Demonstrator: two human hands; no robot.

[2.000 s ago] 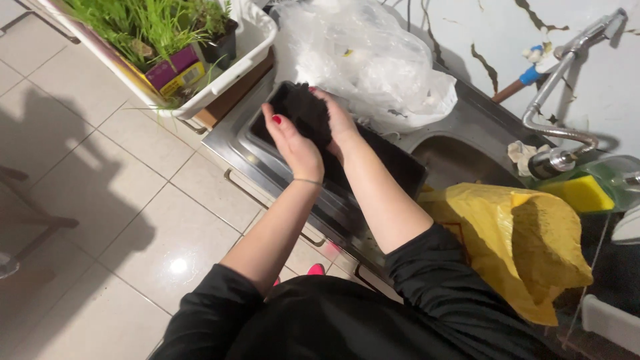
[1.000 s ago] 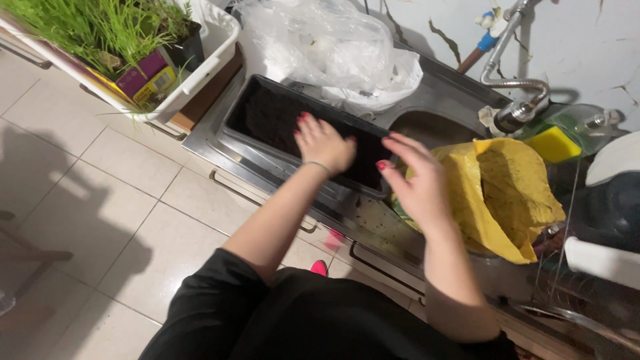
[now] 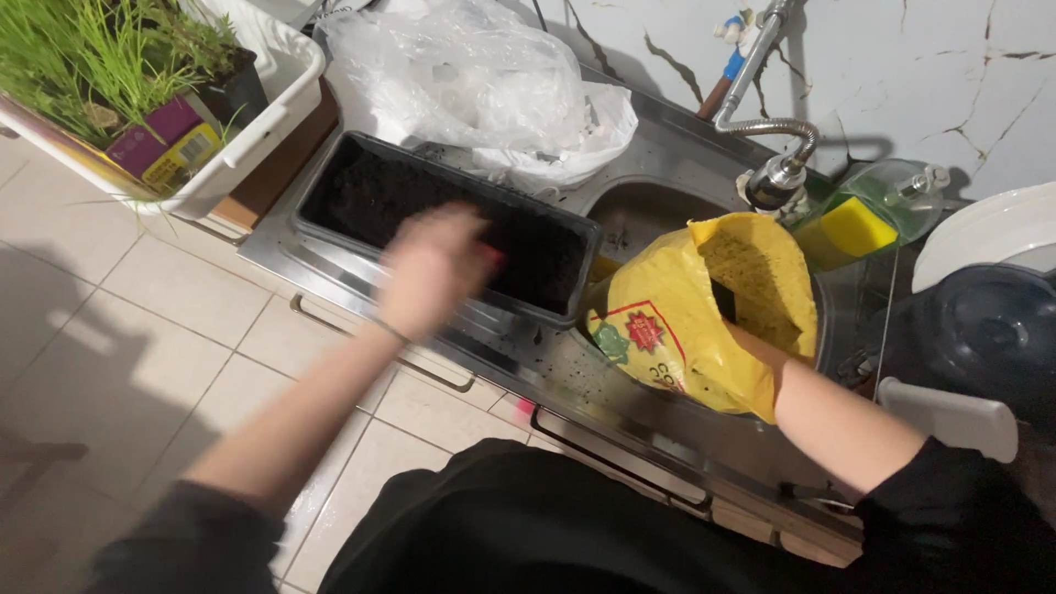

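A long black plastic planter box point(image 3: 330, 227) partly filled with dark potting soil point(image 3: 379, 194) rests on the steel drainboard. Over its near long edge is my left hand point(image 3: 437, 268), blurred; whether its fingers hold anything cannot be seen. To the right, an open yellow plastic soil bag point(image 3: 652, 305) stands at the sink. My right forearm reaches into the bag's mouth, and the right hand is hidden inside it. Crumbs of soil lie on the steel between planter and bag.
Behind the planter lie crumpled clear and white plastic bags point(image 3: 495, 91). A white tub point(image 3: 289, 91) of potted green plants point(image 3: 107, 74) is at the left. Around the bag are a sink basin point(image 3: 652, 206), a flexible faucet point(image 3: 775, 177), a yellow sponge point(image 3: 858, 227) and a dark rounded vessel point(image 3: 990, 330).
Both hands were together over the planter with dark soil. They parted, and my right hand has since moved right into the yellow bag. My left hand remains by the planter.
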